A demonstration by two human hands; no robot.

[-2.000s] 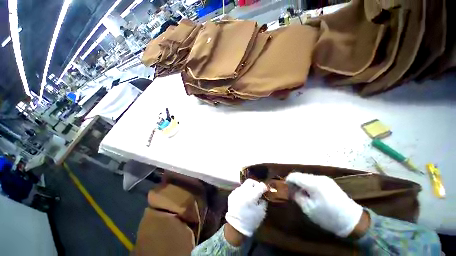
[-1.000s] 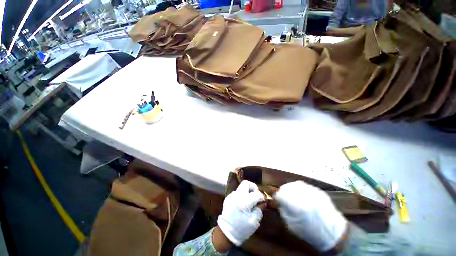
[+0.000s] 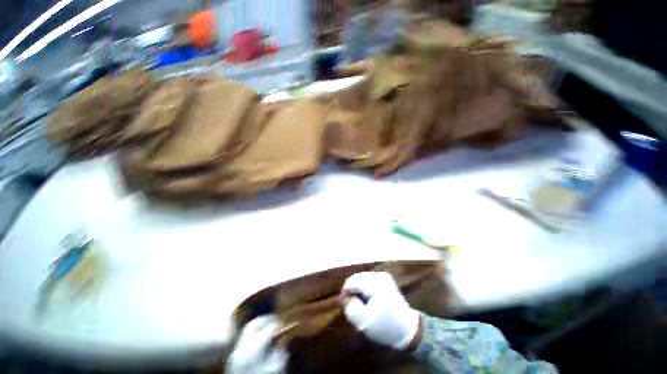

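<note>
The view is blurred. A brown bag (image 3: 322, 337) lies at the near table edge, its mouth facing up. My left hand (image 3: 257, 348), in a white glove, is at the bag's left end, with its fingers closed on the bag's edge; the picture's bottom cuts it off. My right hand (image 3: 380, 313), also gloved, is over the bag's far side, apart from the left. Its fingers are curled, with something small and dark at the fingertips; blur hides whether it grips anything.
Piles of brown bags (image 3: 197, 128) span the table's back. Beyond the bag lie a green-handled tool (image 3: 411, 234) and a yellow tool (image 3: 447, 254). A tub with blue items (image 3: 77, 270) stands left. A long brown stick (image 3: 515, 208) lies right, beside a round tan thing (image 3: 557, 197). A person (image 3: 371, 35) is behind.
The camera has swung to the right, so the piles and left tub sit further left and the table's right end shows. My hands, close together before, are now apart along the bag.
</note>
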